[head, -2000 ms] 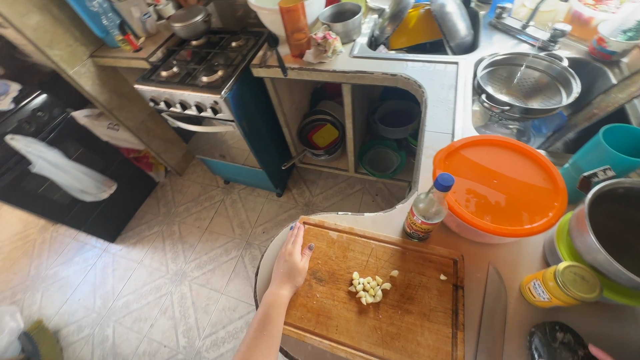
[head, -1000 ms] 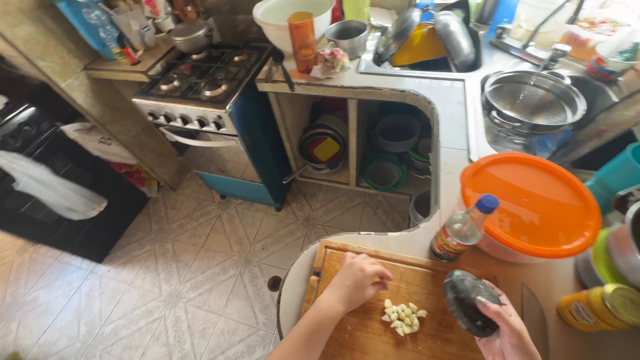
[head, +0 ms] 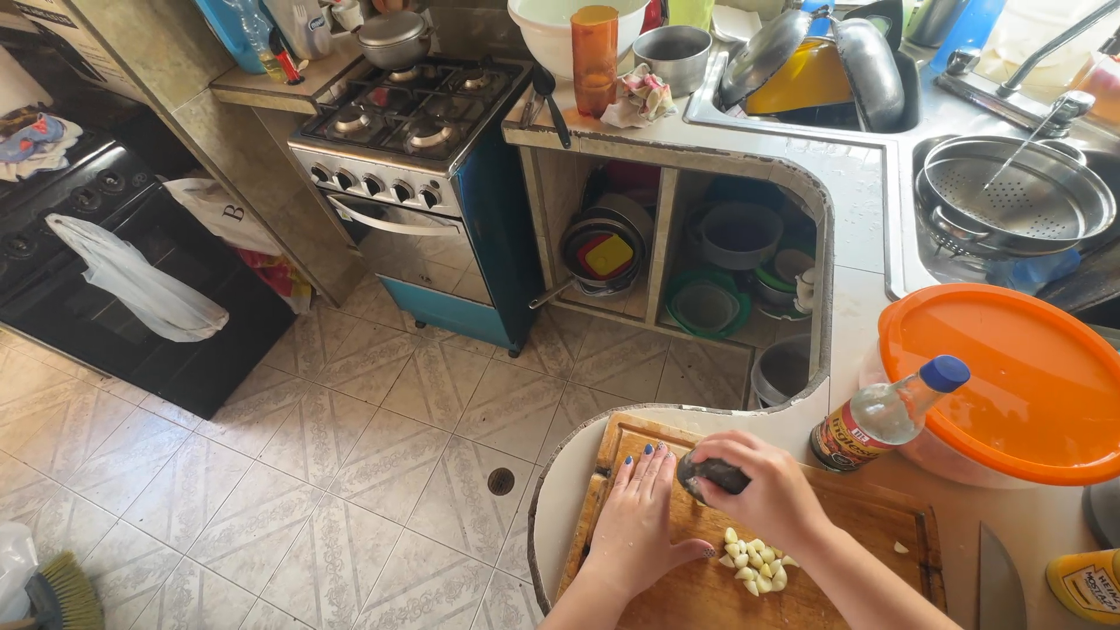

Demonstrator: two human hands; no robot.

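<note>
On a wooden cutting board (head: 862, 534) lies a pile of peeled garlic cloves (head: 754, 562), with one loose clove (head: 900, 548) to its right. My left hand (head: 636, 525) rests flat on the board's left part, fingers extended, left of the pile. My right hand (head: 763, 479) grips a dark stone (head: 719, 477) close beside my left fingertips, above the pile. Whether the stone touches the board or a clove beneath it is hidden. A knife blade (head: 998, 577) lies on the counter right of the board.
Behind the board's right side stand a glass bottle with a blue cap (head: 884, 416) and a container with an orange lid (head: 1006, 376). A yellow mustard jar (head: 1085, 582) is at the lower right. The rounded counter edge (head: 535, 525) borders the board's left.
The stone, at the board's right side one second ago, has moved left in my right hand. My left hand, raised with bent fingers then, now lies flat.
</note>
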